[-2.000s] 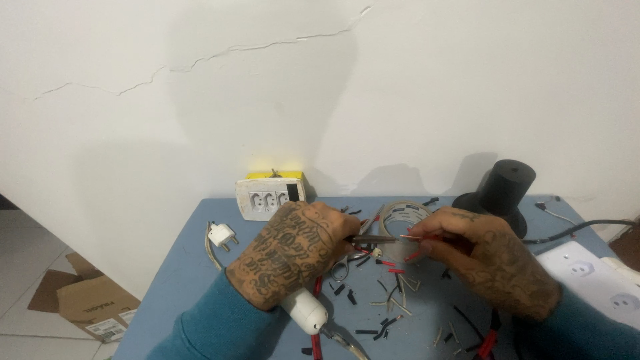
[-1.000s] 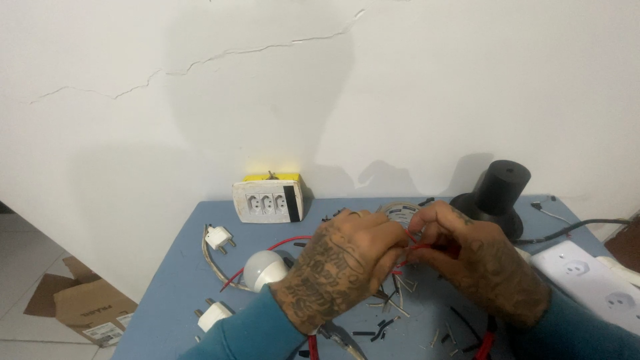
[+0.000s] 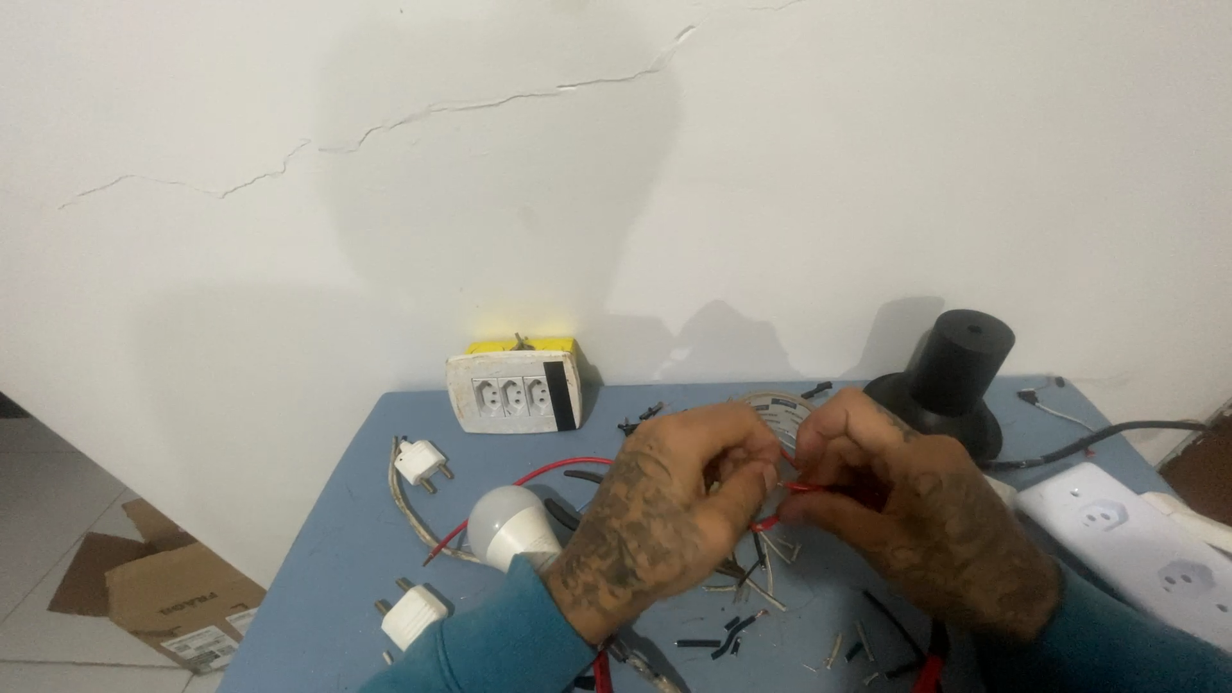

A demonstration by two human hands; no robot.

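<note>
Both hands meet over the table's middle. My left hand (image 3: 674, 500) has thumb and forefinger pinched at the bared end of a red wire. My right hand (image 3: 914, 510) grips the red insulated wire (image 3: 804, 487) close to that end. A red wire (image 3: 568, 463) also curves out to the left behind my left hand. Beside my left wrist lies a white LED bulb (image 3: 505, 525). Partly behind the fingers is a roll (image 3: 780, 412) with a pale rim. Cut wire pieces (image 3: 736, 635) lie below the hands.
A socket box (image 3: 515, 393) leans at the wall. White plugs (image 3: 421, 464) lie at the left. A black lamp-like base (image 3: 948, 375) stands at the back right, near a white socket strip (image 3: 1107, 525). An open cardboard box (image 3: 178, 587) sits on the floor.
The dark-handled tool between the hands two seconds ago no longer shows there. My left hand now pinches the wire end instead. The bulb, mostly covered by my left hand earlier, now shows.
</note>
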